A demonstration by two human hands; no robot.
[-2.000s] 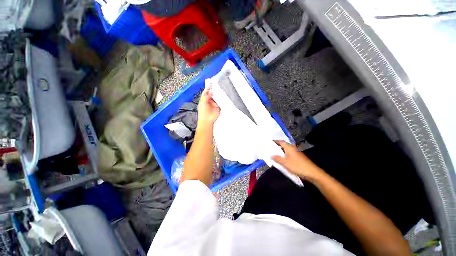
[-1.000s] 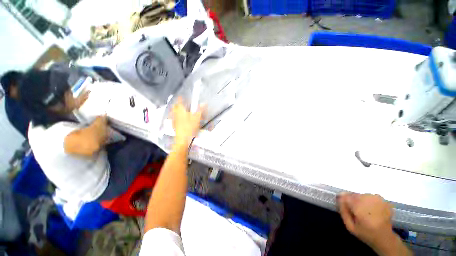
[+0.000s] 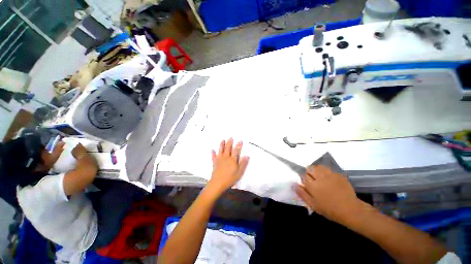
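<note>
A white fabric piece (image 3: 268, 178) with a grey part at its right end lies over the table's front edge. My left hand (image 3: 229, 166) lies flat on it, fingers spread. My right hand (image 3: 328, 192) holds its right end by the grey corner (image 3: 327, 162), fingers bent over the cloth. The stack of grey and white cut pieces (image 3: 178, 105) lies at the left of the table. The white sewing machine (image 3: 382, 77) with a blue stripe stands at the right, behind my right hand; no cloth is seen under its needle.
A person (image 3: 57, 191) sits at a neighbouring machine (image 3: 106, 111) on the left. A blue bin (image 3: 168, 229) with white cloth is below the table edge. Scissors (image 3: 459, 143) lie at the far right. A red stool (image 3: 174, 53) stands behind.
The view has risen from the bin to the table and turned towards the machine. My left hand has left the stack, and white cloth now lies under it. My right hand has moved from the edge onto the cloth.
</note>
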